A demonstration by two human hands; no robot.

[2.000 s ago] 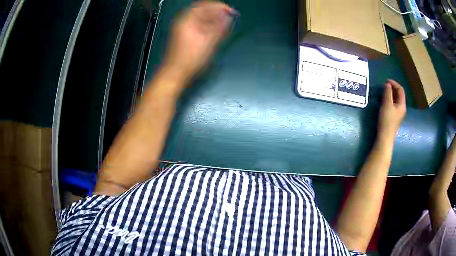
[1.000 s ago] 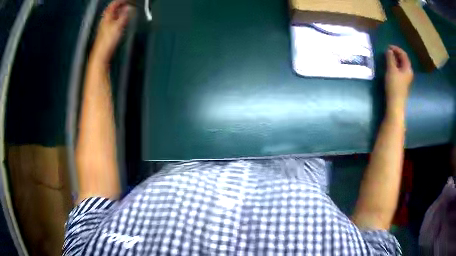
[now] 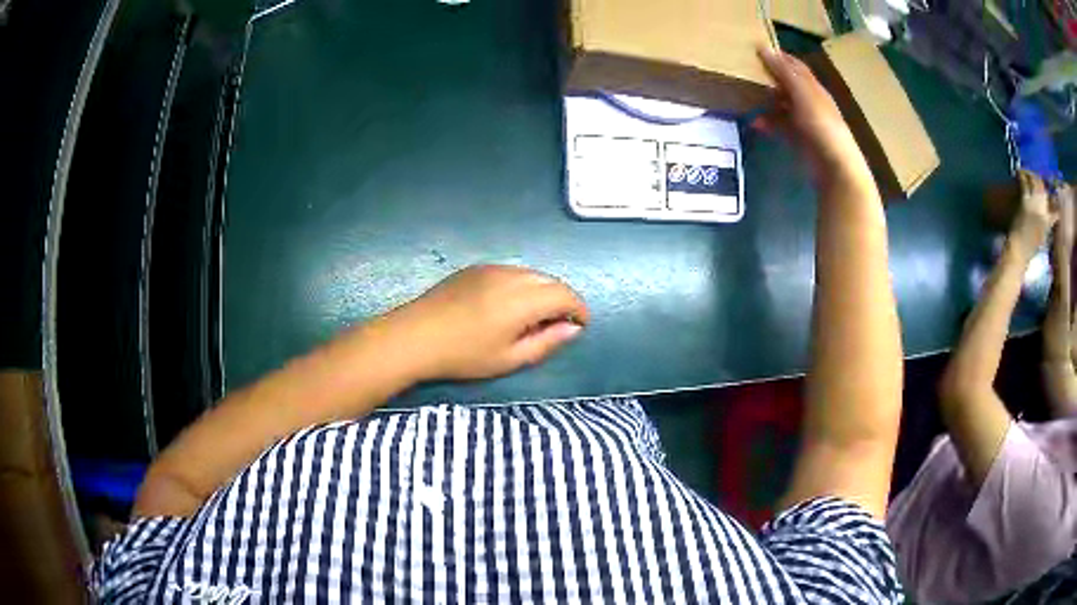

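A closed brown carton (image 3: 679, 41) lies on the white bench scale (image 3: 656, 166), covering its plate; its upper part is cut off by the top edge. The scale's display and three round buttons show in front of it. My right hand (image 3: 815, 112) is at the carton's right front corner, fingers on the top edge and thumb low at the side, gripping the corner. My left hand (image 3: 508, 321) is over the bench's front part, left of and nearer than the scale. Its fingers are loosely curled, thumb apart, with nothing visible in it.
Another brown carton (image 3: 880, 112) lies right of my right hand. The green bench (image 3: 390, 142) has metal rails (image 3: 67, 236) at its left. At right, another person's hands (image 3: 1037, 213) are near a blue item (image 3: 1033, 140). Cables lie at the rear right.
My left hand has come from the far left rack side to the bench front. My right hand has moved up and left onto the carton's corner. The view has shifted right.
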